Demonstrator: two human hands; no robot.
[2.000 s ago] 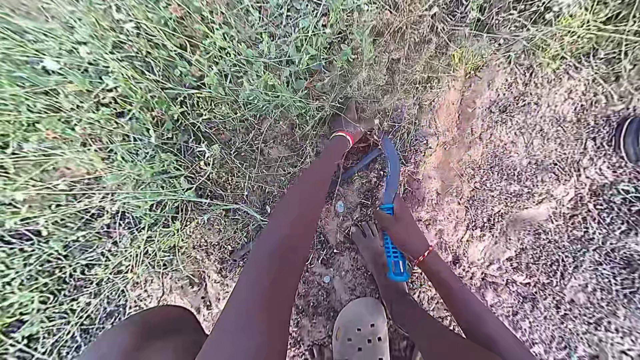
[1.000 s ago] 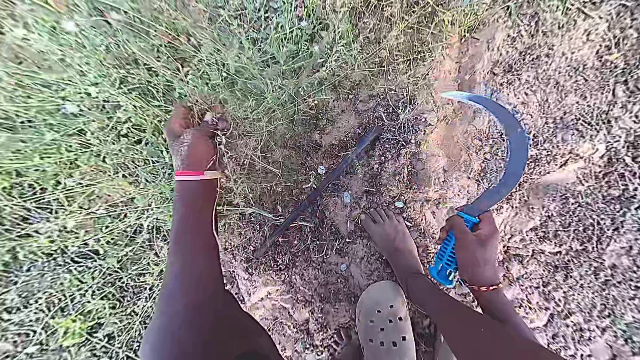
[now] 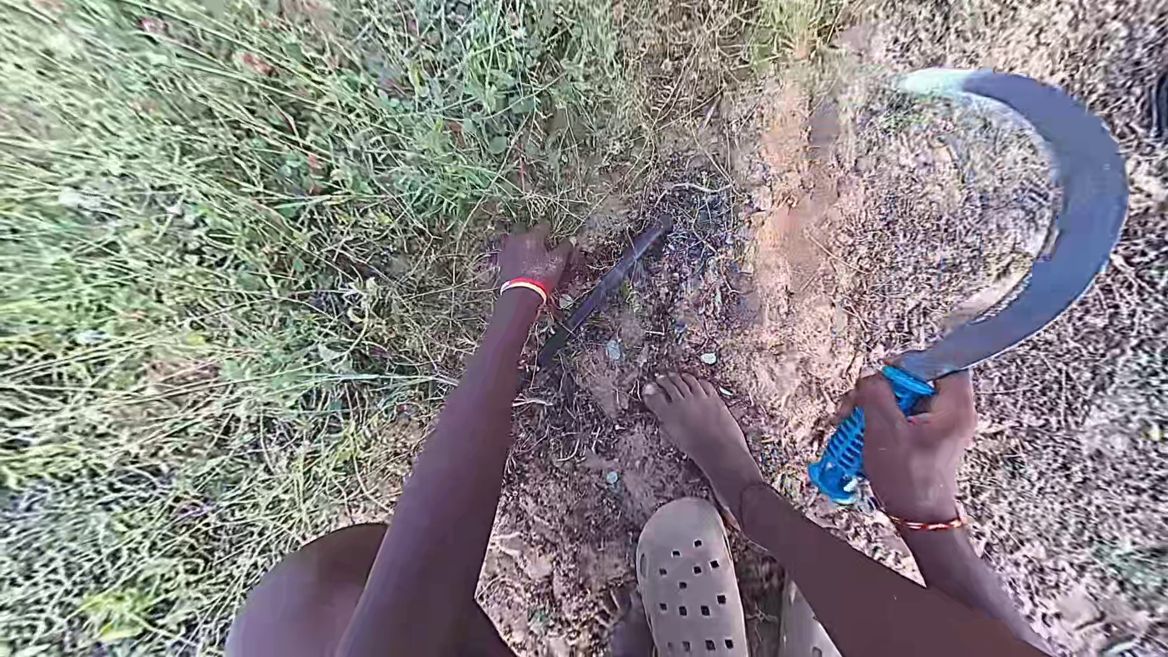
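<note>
A sickle (image 3: pixel 1081 196) with a wide curved metal blade and a blue plastic handle (image 3: pixel 844 452) is in my right hand (image 3: pixel 922 447), its blade curving up over the soil at the right. My left hand (image 3: pixel 532 258), with a red and white band at the wrist, reaches down at the edge of the green grass (image 3: pixel 383 173). Its fingers are blurred and partly hidden among the stems, so whether they grip any cannot be told. Just to the right of that hand, a long dark flat strip (image 3: pixel 607 292) lies slanted on the soil.
A bare foot (image 3: pixel 698 424) rests on the soil, with a beige perforated clog (image 3: pixel 691 579) beside it at the bottom. Dense grass covers the left side. Dry, littered soil (image 3: pixel 794 246) spreads to the right. A dark object shows at the right edge.
The sickle has swung from beside my left hand out to the right. My left hand went left into the grass, then came back right, near the dark strip.
</note>
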